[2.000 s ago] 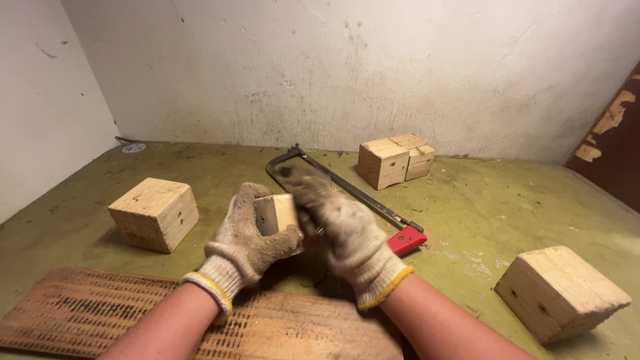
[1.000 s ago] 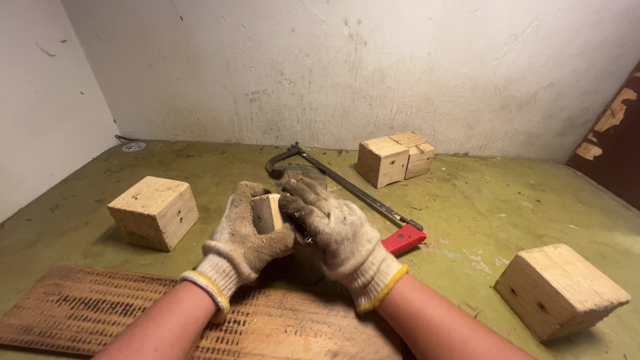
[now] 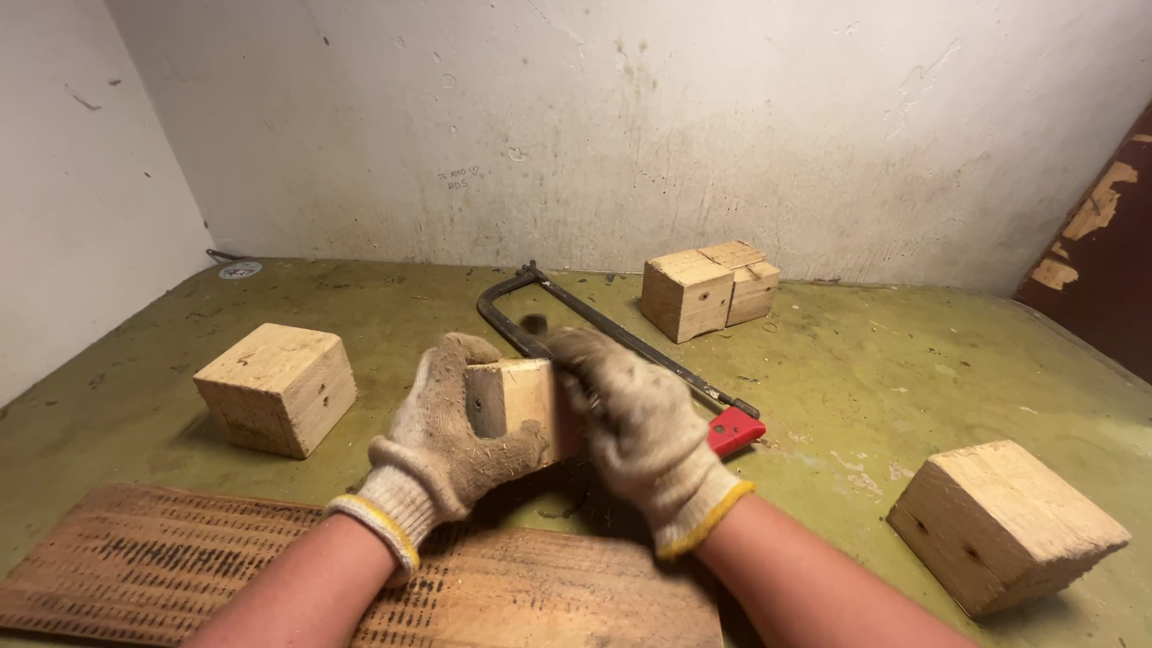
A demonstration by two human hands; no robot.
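Note:
My left hand (image 3: 459, 423), in a knitted work glove, grips a small wooden block (image 3: 517, 396) by its left side and lower front. Against the block's right side is my right hand (image 3: 630, 414), gloved too and blurred, with its fingers curled. Something dark shows at these fingers, and whether they hold it I cannot tell. Behind both hands a hacksaw (image 3: 630, 337) with a red handle (image 3: 736, 432) lies on the green tabletop. Part of its frame is hidden by the hands.
One wooden block (image 3: 279, 387) sits at the left, another (image 3: 1008, 526) at the right, and joined-looking blocks (image 3: 706, 288) near the back wall. A brown board (image 3: 225, 558) with dark marks lies along the near edge, under my forearms. A round sticker (image 3: 240, 270) is at the back left.
My right hand has shifted about at the block's right side, blurred two seconds ago and again now. My left hand has kept its hold, with the block turned somewhat.

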